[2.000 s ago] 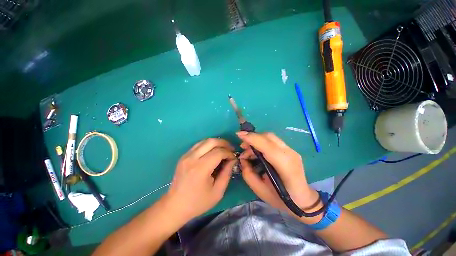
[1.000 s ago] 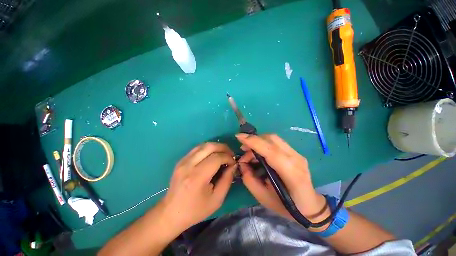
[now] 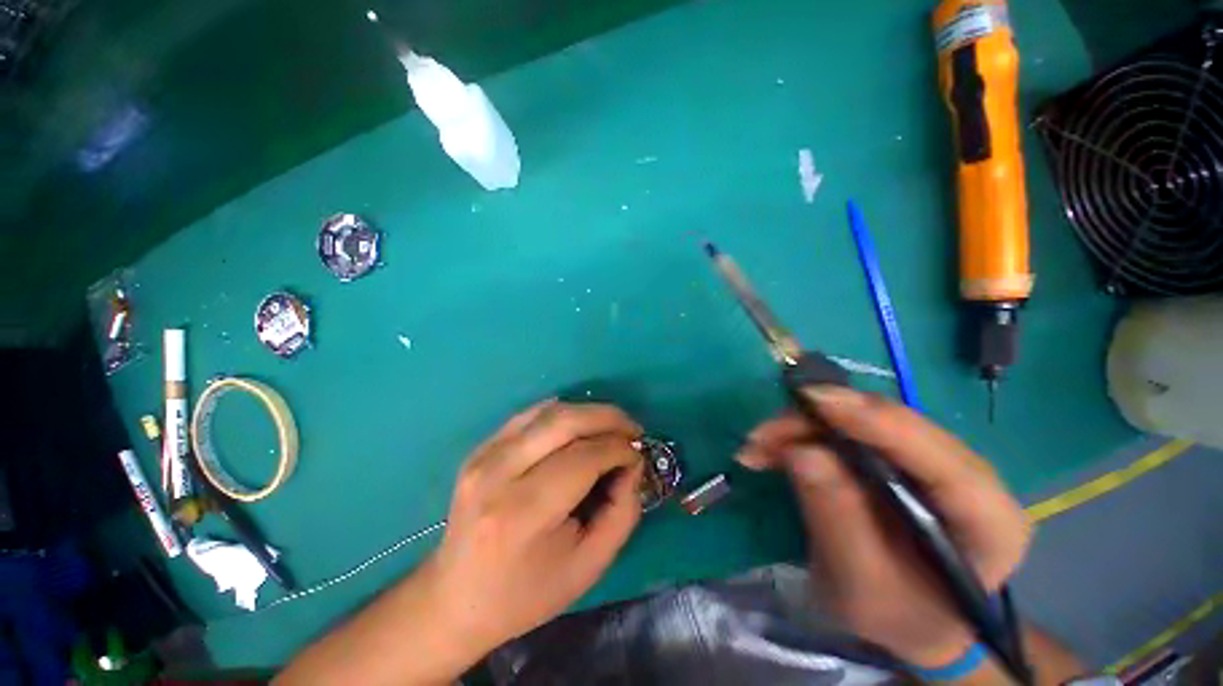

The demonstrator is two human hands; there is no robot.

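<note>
My left hand (image 3: 543, 516) rests low in the middle, its fingertips on the left edge of a round circuit board assembly (image 3: 661, 469). A small silver and dark block (image 3: 706, 493) lies just right of the disc; whether they are joined I cannot tell. My right hand (image 3: 892, 503) holds the black soldering iron (image 3: 885, 469), its brownish tip pointing up and left over the mat, away from the disc. Thin solder wire (image 3: 362, 567) runs across the mat to behind my left hand; its end is hidden.
Two round assemblies (image 3: 350, 247) lie at the upper left, near a white bottle (image 3: 463, 123). Tape roll (image 3: 244, 438), marker pens (image 3: 175, 416) and crumpled white tissue (image 3: 229, 568) lie left. A blue stick (image 3: 880, 303), orange screwdriver (image 3: 988, 168), fan (image 3: 1156, 174) and off-white cylinder (image 3: 1176, 365) stand right.
My right hand has moved right, away from my left hand, with the soldering iron. The disc and small block now show between the hands. The view has shifted, and my left hand stays about in place.
</note>
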